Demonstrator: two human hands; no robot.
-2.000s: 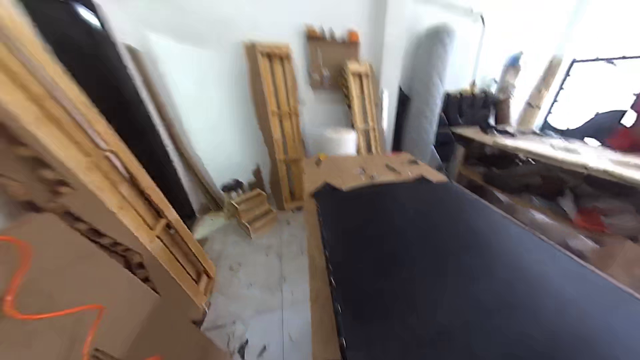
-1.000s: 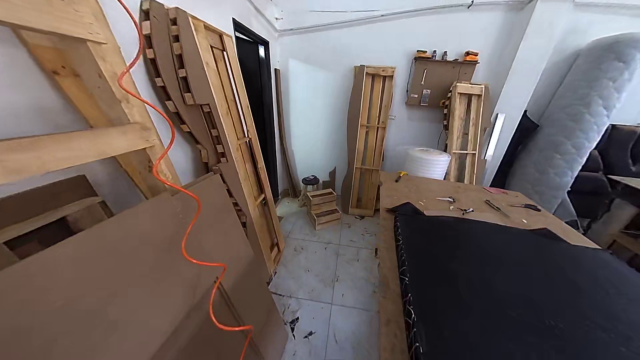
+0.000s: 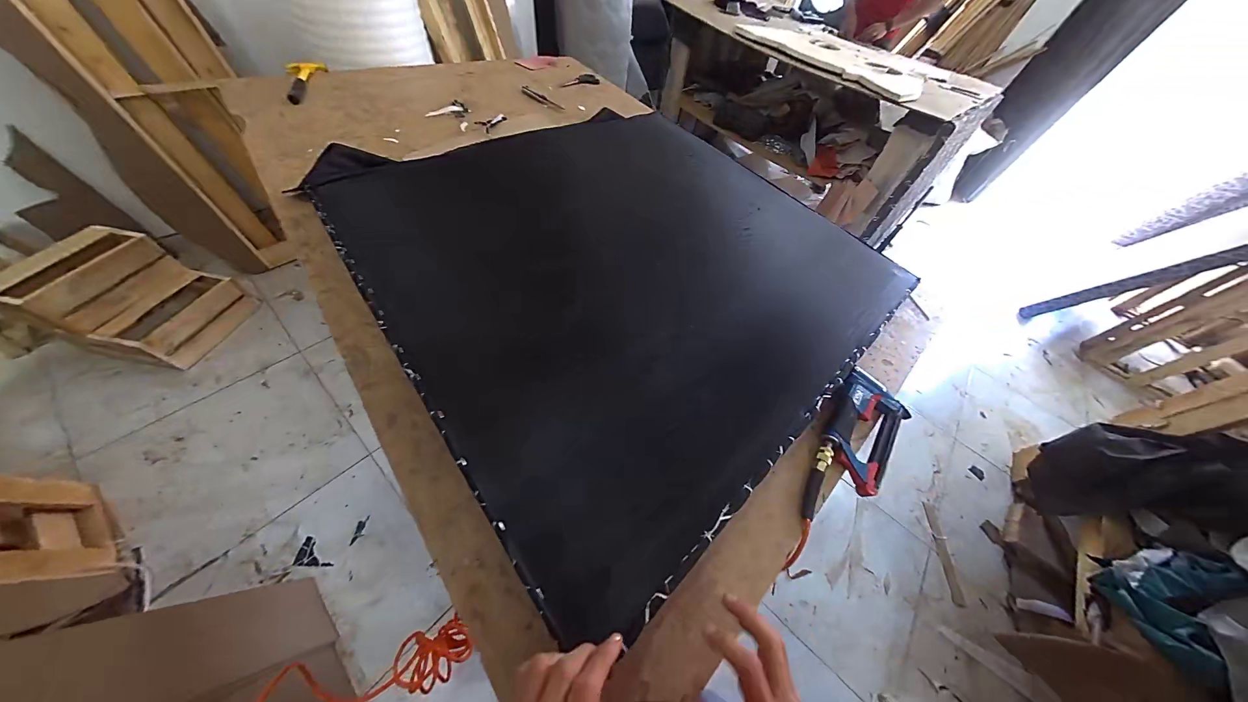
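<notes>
A black fabric-covered panel lies on the workbench, with staples and white threads along its two near edges. At its nearest corner, my left hand rests with bent fingers touching the edge; whether it pinches the fabric cannot be told. To the right, my right hand is over the bench's edge, fingers apart and holding nothing. A pneumatic staple gun lies beside the panel's right edge, joined to an orange air hose. At the far end are a yellow-headed hammer, scissors and small tools.
Wooden step frames stand on the floor at left. Coiled orange hose lies near the bench's left side. A second workbench has scraps beneath, and part of a person shows behind it. Scraps and fabric fill the lower right.
The view has swung down and right onto the panel. Both my hands now show at the bottom, and the staple gun has come into view.
</notes>
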